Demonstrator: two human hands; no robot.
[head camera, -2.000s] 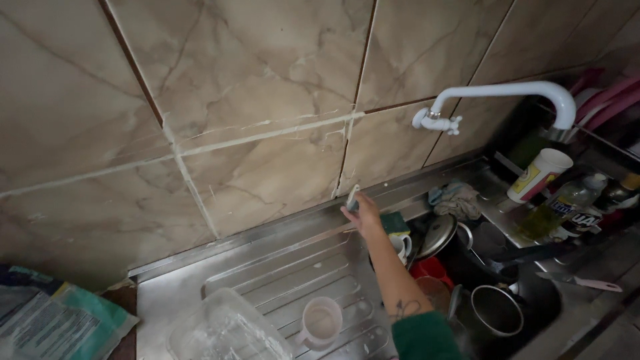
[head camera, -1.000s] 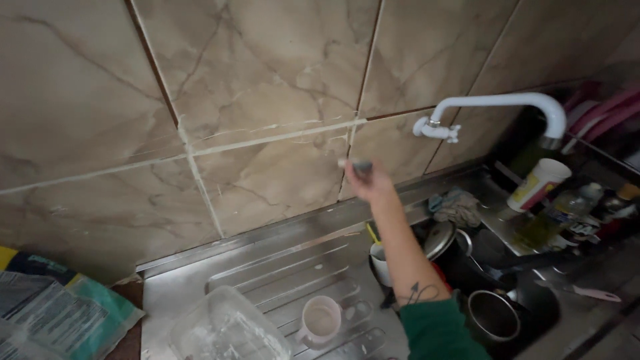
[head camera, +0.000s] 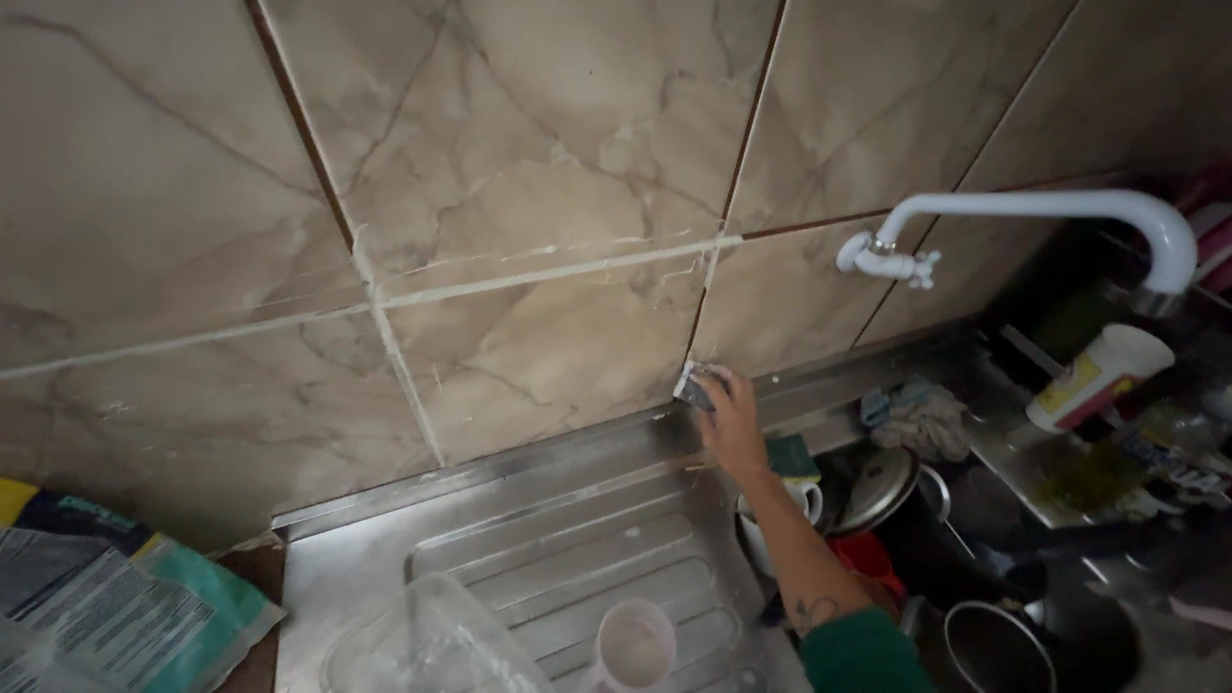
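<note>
My right hand (head camera: 729, 416) grips a small dark spreader (head camera: 697, 385) with white paste on its edge. The spreader is at the bottom of the vertical joint between two marbled wall tiles (head camera: 539, 356), just above the metal sink ledge. Pale grout (head camera: 549, 276) fills the horizontal joint to the left of the tap and a vertical joint further left; smears lie on the tiles around it. The upper part of the joint above my hand is pale, the lower part dark. My left hand is not in view.
A clear plastic tub (head camera: 452, 640) and a pink cup (head camera: 635, 647) stand on the drainboard. A bag (head camera: 106, 597) lies at left. A white tap (head camera: 1039, 204) juts out at right, above a cloth (head camera: 919, 421), a paper cup (head camera: 1099, 377) and a sink of pots (head camera: 881, 491).
My right hand has moved down the wall from the upper part of the vertical joint to its bottom end, with the spreader still in it.
</note>
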